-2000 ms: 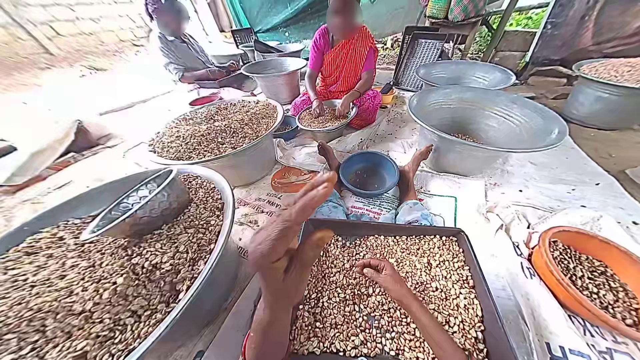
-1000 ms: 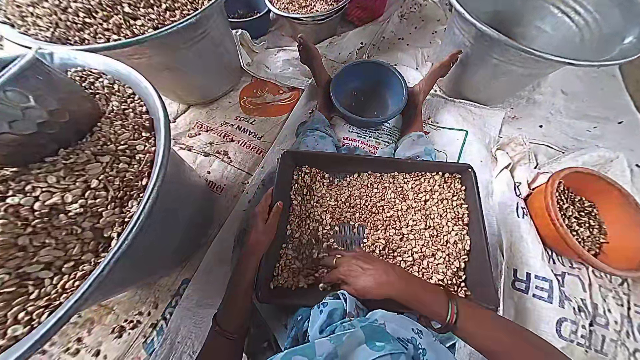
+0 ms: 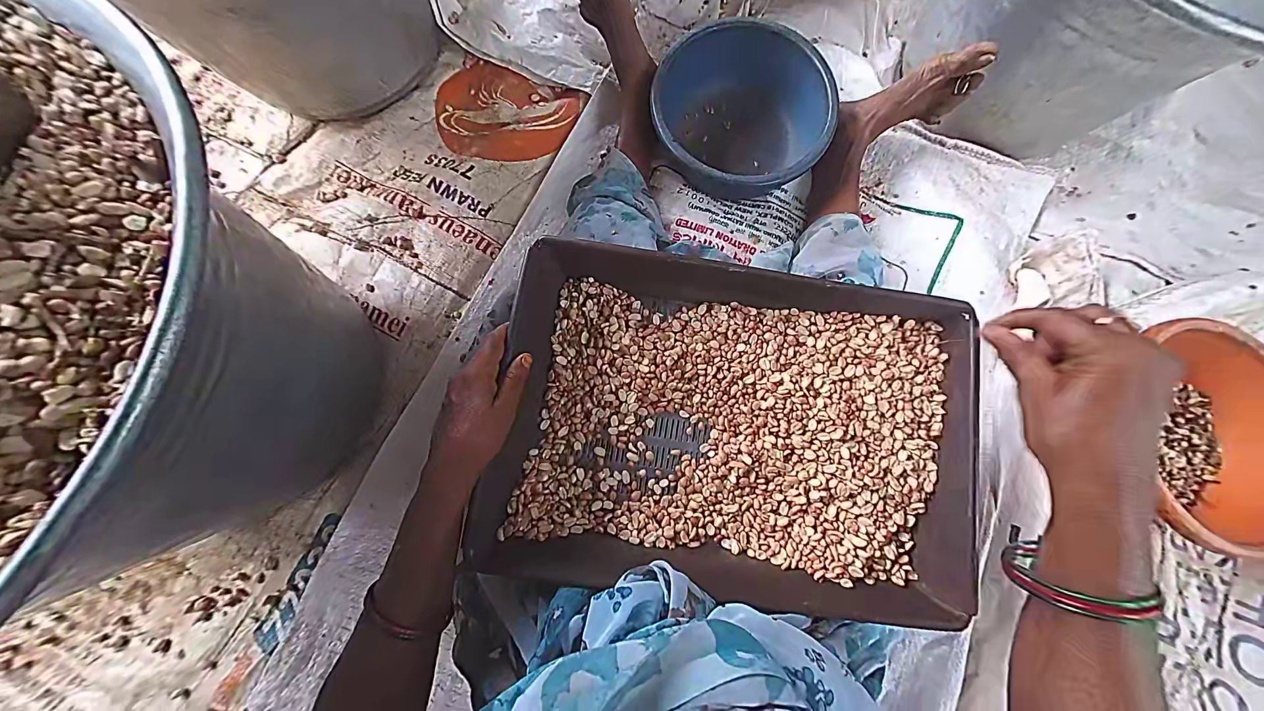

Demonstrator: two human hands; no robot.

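Observation:
A dark rectangular sieve tray (image 3: 963,474) with a slotted bottom lies across my lap, a layer of pale brown beans or seeds (image 3: 790,425) spread over it. Slots show through a thin patch left of the middle. My left hand (image 3: 484,400) grips the tray's left rim, thumb on top. Just off the right rim is my right hand (image 3: 1086,380), fingers bent and fingertips close together; whether something small is pinched there cannot be told. A blue plastic bowl (image 3: 746,109) with a few bits inside stands between my feet, beyond the tray.
At the left stands a large metal tub (image 3: 267,365) full of beans or husks. Other metal tubs rise at the upper left (image 3: 296,49) and upper right (image 3: 1076,69). An orange bowl (image 3: 1234,425) with darker pieces sits at the right. Printed woven sacks (image 3: 395,207) cover the ground.
My right hand has moved from the beans to the right, beyond the tray's rim. My left hand, raised two seconds ago, now holds the left rim. The view has tilted down.

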